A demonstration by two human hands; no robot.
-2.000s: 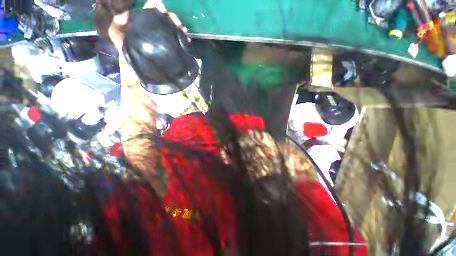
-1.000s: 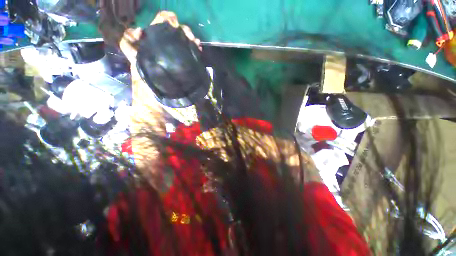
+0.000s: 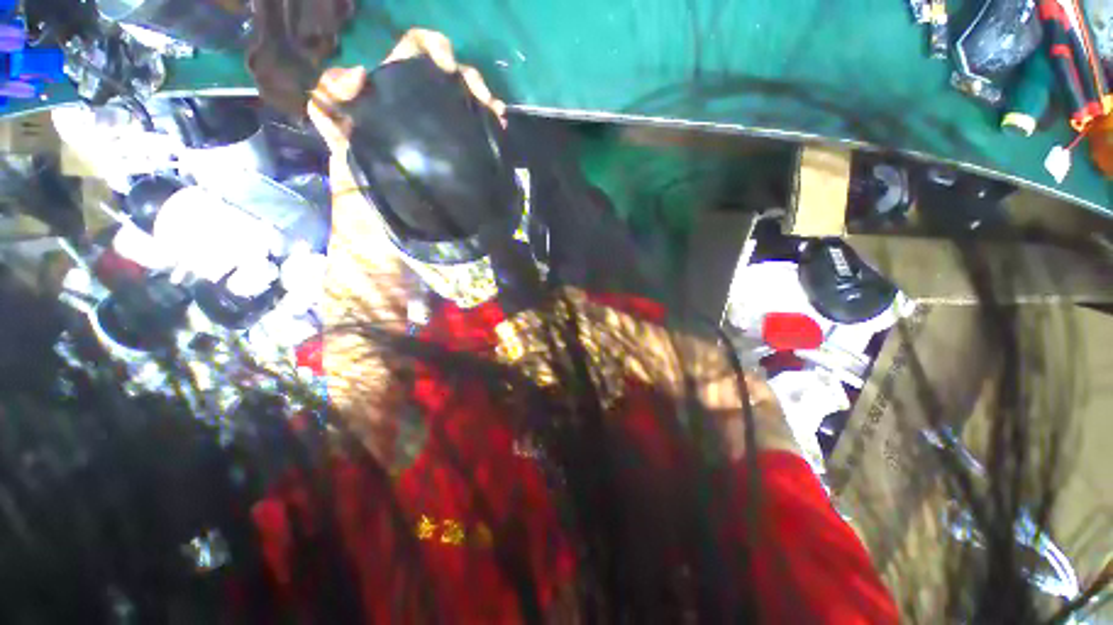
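A glossy black rounded housing (image 3: 427,153) is held up just in front of the bench edge. My left hand (image 3: 413,51) grips it from behind, with fingertips showing over its top and left rim. A pale part shows along its lower edge. My right hand (image 3: 549,336) is below and right of the housing, largely covered by dark hair strands. A dark shape lies between it and the housing; I cannot tell whether it is a tool or hair, or what the right hand holds.
The green-matted bench (image 3: 635,55) spans the top. A brown lump (image 3: 293,49) lies on its left, red-handled pliers (image 3: 1072,61) on its right. White and black units (image 3: 201,232) are heaped below left. Another white unit with a red spot (image 3: 793,330) is below right, beside cardboard (image 3: 903,403).
The housing and my left hand have shifted right and slightly down in view, while the bench and boxes have also shifted. My left hand keeps its hold.
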